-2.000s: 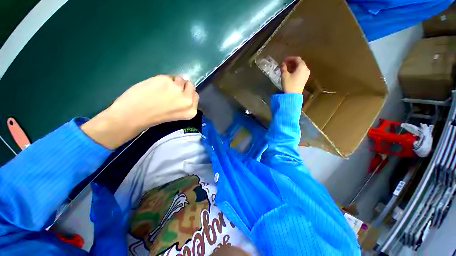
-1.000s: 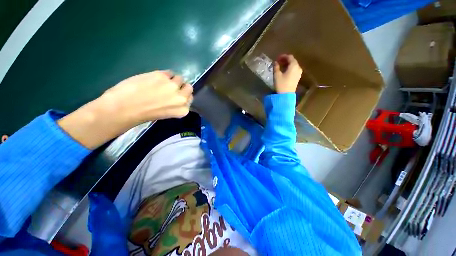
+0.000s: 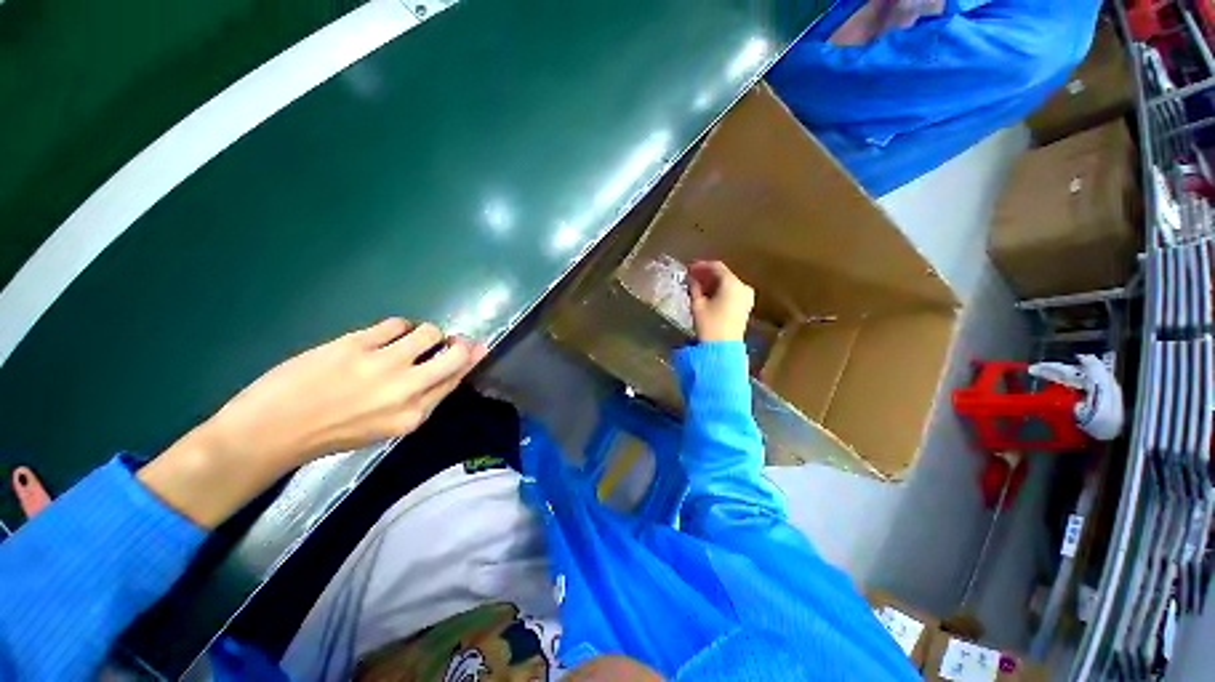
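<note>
My right hand [image 3: 721,301] is over the near edge of the open cardboard carton [image 3: 866,380], fingers bent, beside crumpled clear film [image 3: 664,288] on the carton's wall. Whether the fingers pinch the film is unclear. My left hand [image 3: 369,386] is over the edge of the dark green bench [image 3: 400,173], fingers curled and thumb close to the fingertips. Anything between those fingertips is too small or hidden to tell.
An orange-red handle [image 3: 29,490] lies at the far left of the bench. A person in a blue smock [image 3: 933,80] is beyond the carton. A blue stool [image 3: 624,466] stands below the bench edge. A red object [image 3: 1019,406], closed cartons [image 3: 1066,213] and metal racks are at the right.
The view has shifted, so bench and carton sit lower and the other person shows more. My left fingers have loosened from a tighter curl. My right hand stays at the film.
</note>
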